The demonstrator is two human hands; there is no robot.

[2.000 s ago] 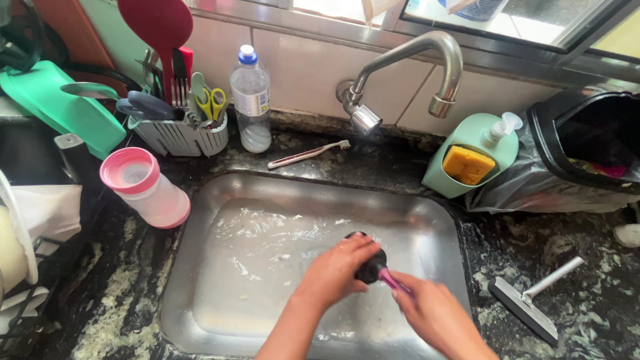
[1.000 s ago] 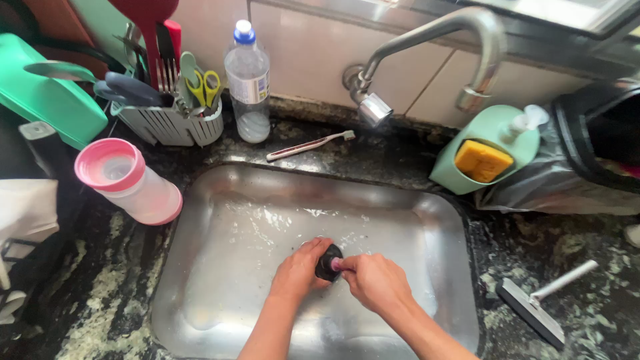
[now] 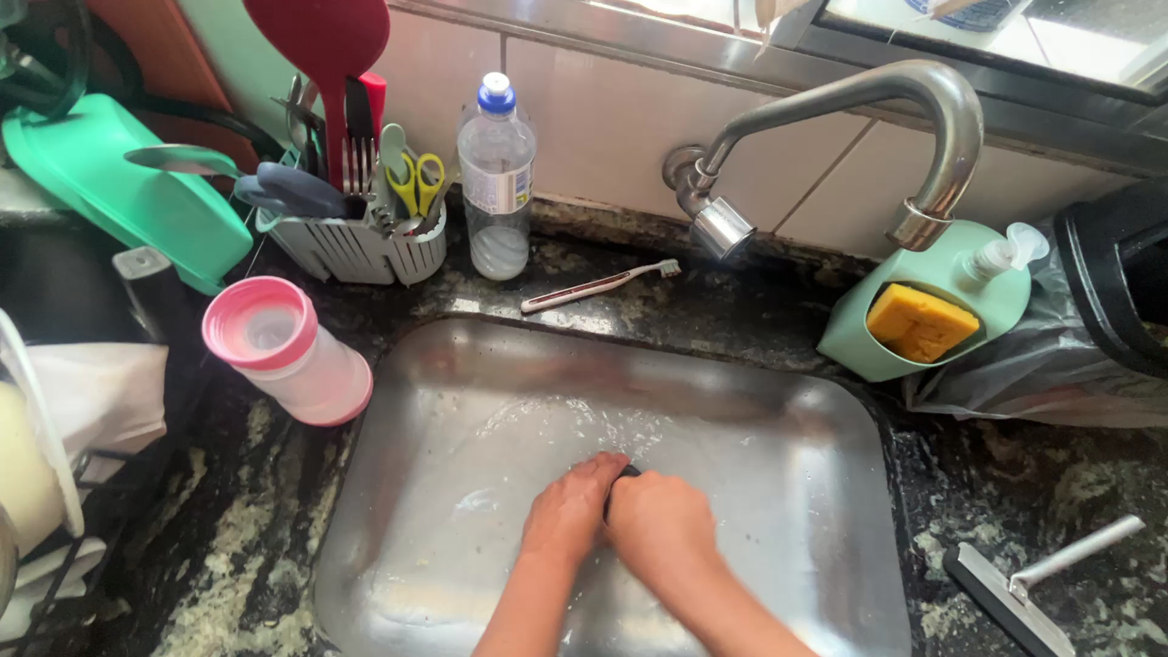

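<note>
Both my hands are low over the stainless steel sink. My left hand is closed around a small dark object, of which only a sliver shows between the hands. My right hand is a fist pressed against it on the right; in the earlier frames it grips a pink handle put into the dark object, and that handle is now hidden by my fingers. Wet streaks lie on the sink's bottom beyond my hands. The metal faucet curves above the sink's back right.
Behind the sink lie a toothbrush, a plastic bottle and a utensil caddy. A pink-rimmed cup stands left. Right are a soap dispenser with a yellow sponge, a black bin and a squeegee.
My hands have come closer together around the dark object. The pink handle, visible in my right hand before, is now out of sight.
</note>
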